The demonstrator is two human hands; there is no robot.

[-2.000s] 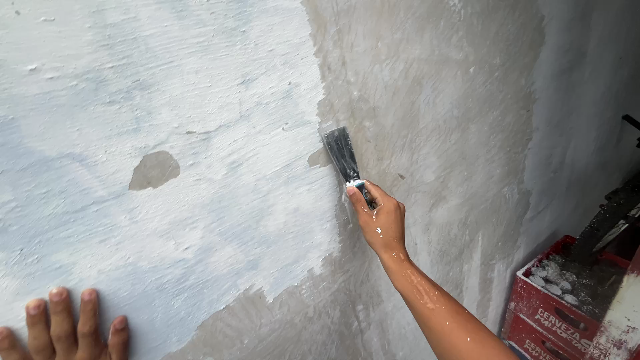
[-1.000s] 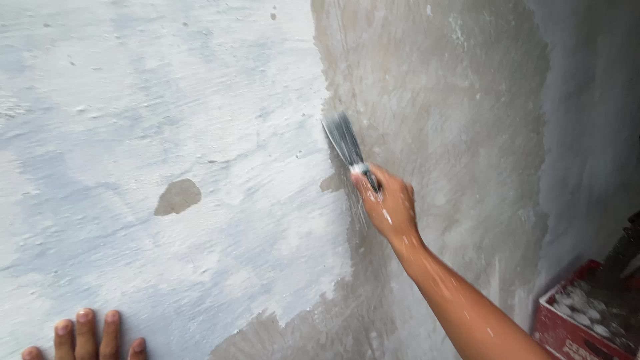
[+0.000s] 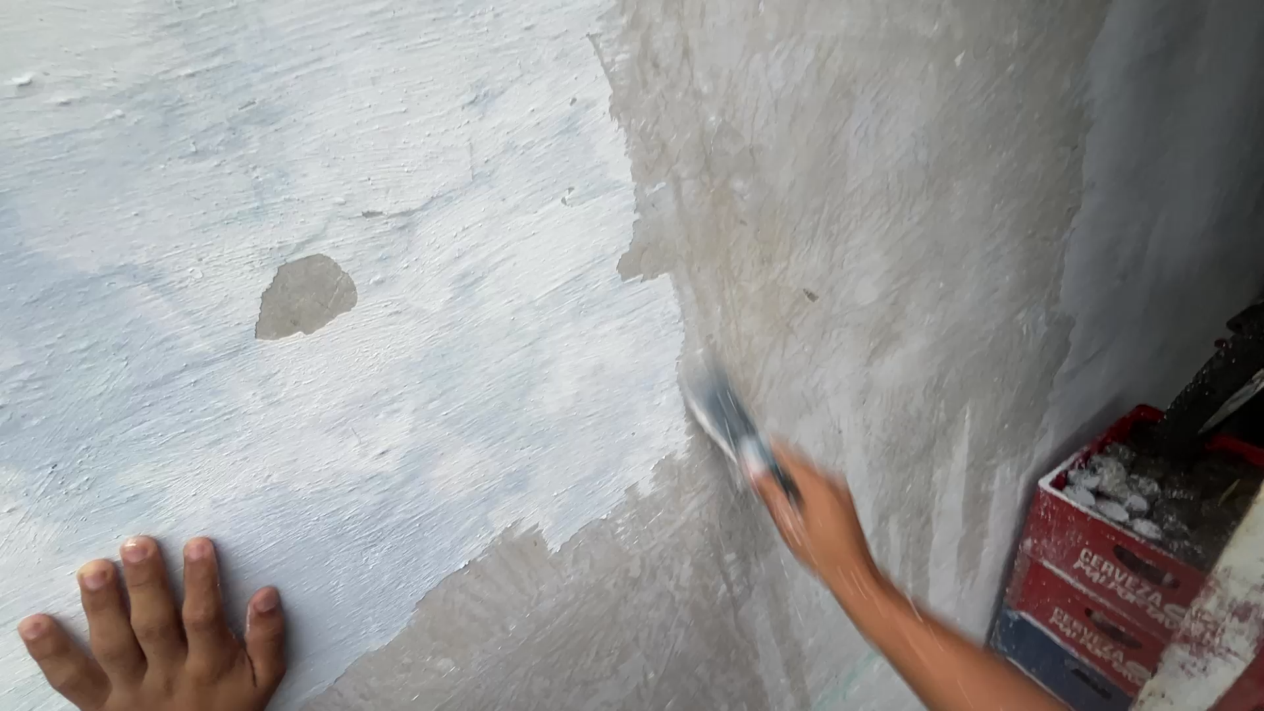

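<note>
My right hand (image 3: 812, 509) is closed around the handle of a putty knife (image 3: 729, 410), blurred by motion. Its blade lies at the ragged edge between the white-blue painted wall coating (image 3: 474, 326) and the bare grey plaster (image 3: 889, 247). At the lower left, my left hand (image 3: 158, 632) rests with fingers spread on the painted part, holding nothing. A rounded grey bare patch (image 3: 308, 296) shows within the paint above it.
Stacked plastic crates, a red one (image 3: 1106, 558) above a blue one (image 3: 1052, 667), stand at the lower right, with bottles in the top crate. A dark object (image 3: 1215, 385) leans over them. A paint-spattered pale surface (image 3: 1210, 622) crosses the bottom right corner.
My right hand has moved down along the paint edge with the putty knife. More bare plaster shows just above the blade, around the former small notch in the paint.
</note>
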